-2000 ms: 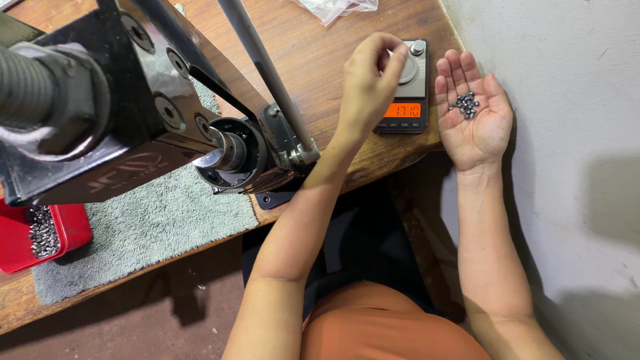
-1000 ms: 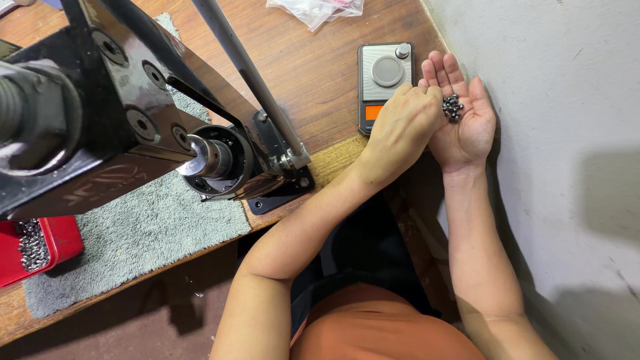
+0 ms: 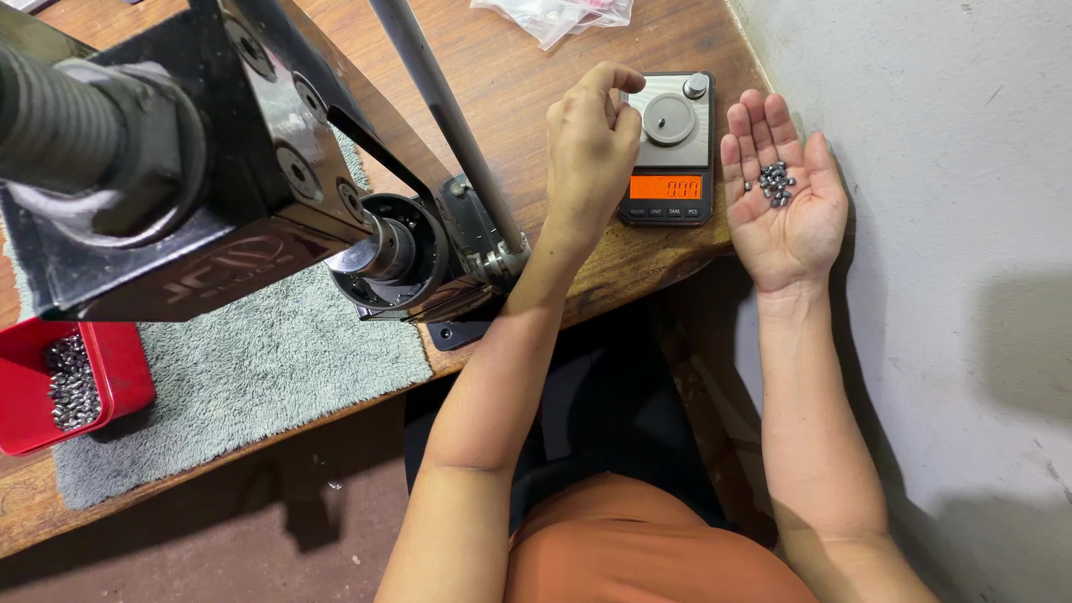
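My right hand is palm up beside the wall, its fingers spread, with a small pile of grey metal pellets on the palm. One pellet sits apart near the finger bases. My left hand, back upward, hovers at the left edge of a digital pocket scale. Its index finger and thumb are apart with nothing seen between them; the other fingertips are partly hidden. One pellet lies on the scale's round pan. The display glows orange. A cylindrical metal knob or weight stands at the scale's upper right.
At left a black press-like machine with a slanted metal rod stands over a grey-green towel. A red bin of metal pellets sits on the towel. Clear plastic bags lie farther back. The wall bounds the right side.
My left hand was at the pellets in my right palm one second ago and has moved left to the scale. A pellet now lies on the pan, which was bare then.
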